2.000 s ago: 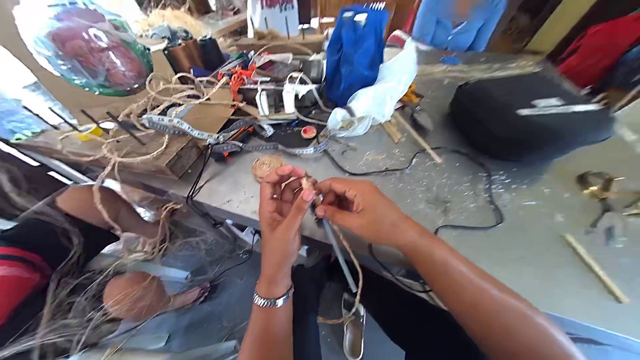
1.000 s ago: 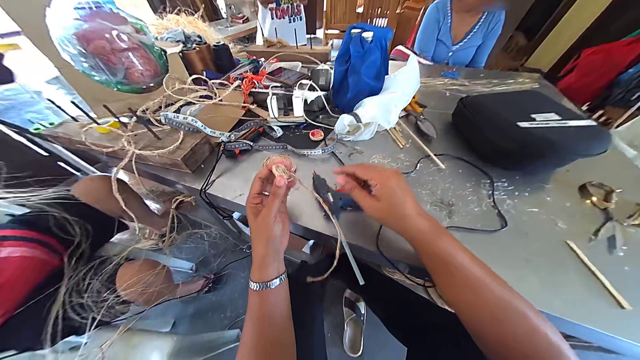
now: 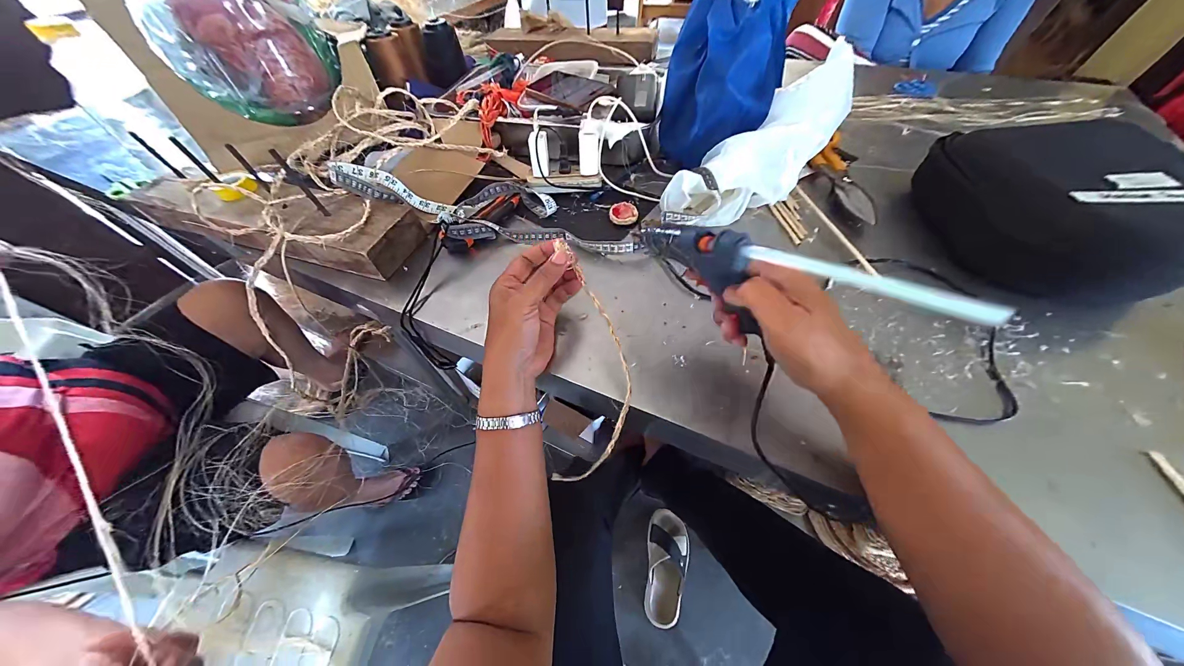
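My left hand (image 3: 532,305) pinches the end of a braided natural-fibre cord (image 3: 615,347) between thumb and fingers; the rest of the cord hangs in a curve past the table's front edge. In my right hand (image 3: 786,319) is a black hot glue gun (image 3: 708,259), its nozzle pointing left toward my left hand but apart from it. A long pale glue stick (image 3: 879,282) sticks out of the gun's back, and a black cable runs down from its handle. Behind my left hand, a small round red-and-tan piece (image 3: 623,214) lies near a tape measure (image 3: 592,244).
A black case (image 3: 1054,203) lies at the right. Behind are a white plastic bag (image 3: 768,157), a blue bag (image 3: 726,74), a power strip (image 3: 564,180) and pliers (image 3: 846,190). A wooden block with metal pegs (image 3: 351,240) stands left. Another person sits at the left, one across the table.
My right hand has taken up the glue gun, which lay on the table one second ago. The coiled fibre piece in my left hand is now mostly hidden or turned, with the cord hanging down.
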